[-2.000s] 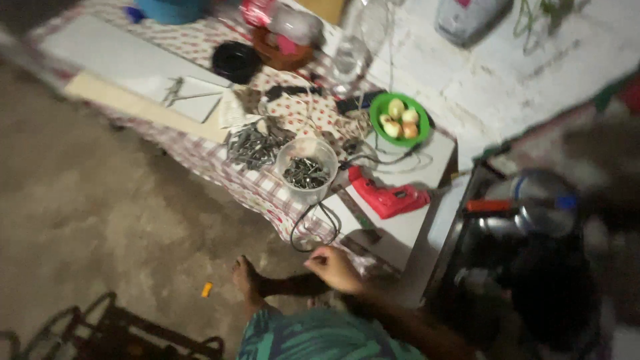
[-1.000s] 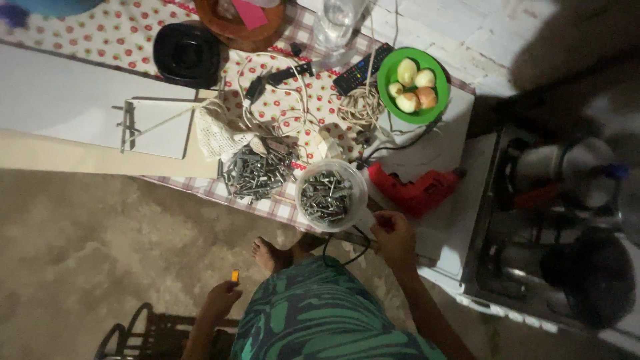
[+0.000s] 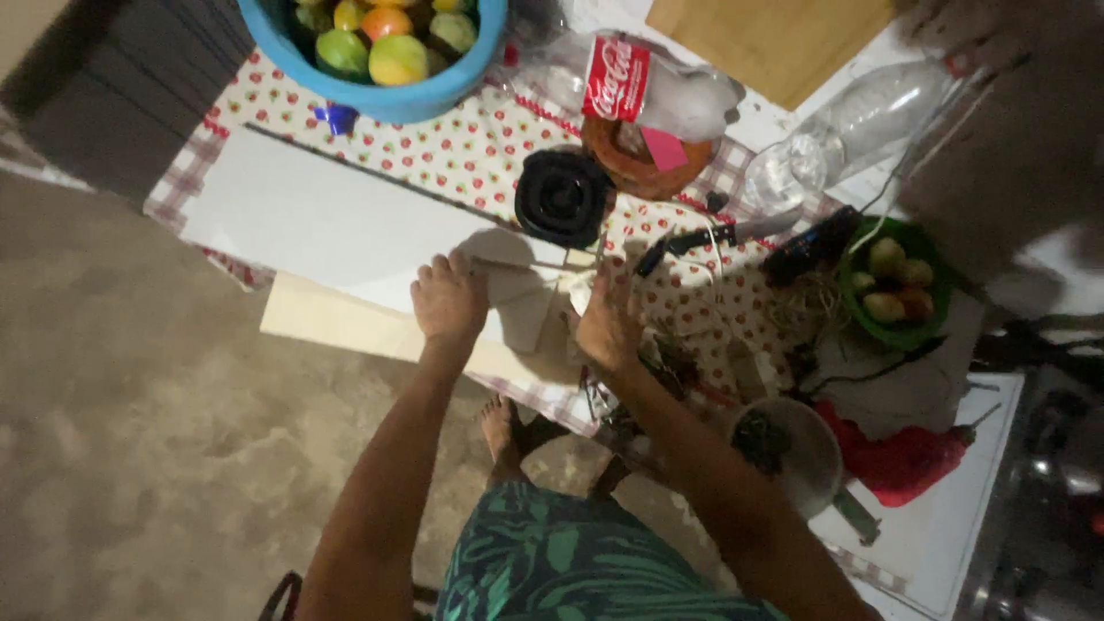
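Note:
Over the white board [image 3: 345, 220] on the table, my left hand [image 3: 450, 297] rests near its right part, fingertips at one end of a thin rod-like piece [image 3: 522, 263]. My right hand [image 3: 611, 323] is at the other end of that piece, close to a whitish cloth; blur hides its exact grip. A black plastic container [image 3: 562, 198] sits just above my right hand. Beneath my right forearm are metal screws, partly hidden, and a clear tub [image 3: 806, 453] with dark contents. Right of the tub lies a red power drill [image 3: 901, 453].
A blue basin [image 3: 388, 99] of fruit stands at the back left. Plastic bottles [image 3: 664, 90], a clay dish [image 3: 642, 177], a knife [image 3: 733, 233] and a green bowl [image 3: 940, 319] of onions lie on the table. A stove [image 3: 1061, 483] stands at the right; a light board [image 3: 345, 323] juts over the table's front edge.
Both hands have moved from beside the shorts up over the table to the thin piece on the white board. The view has shifted left along the table.

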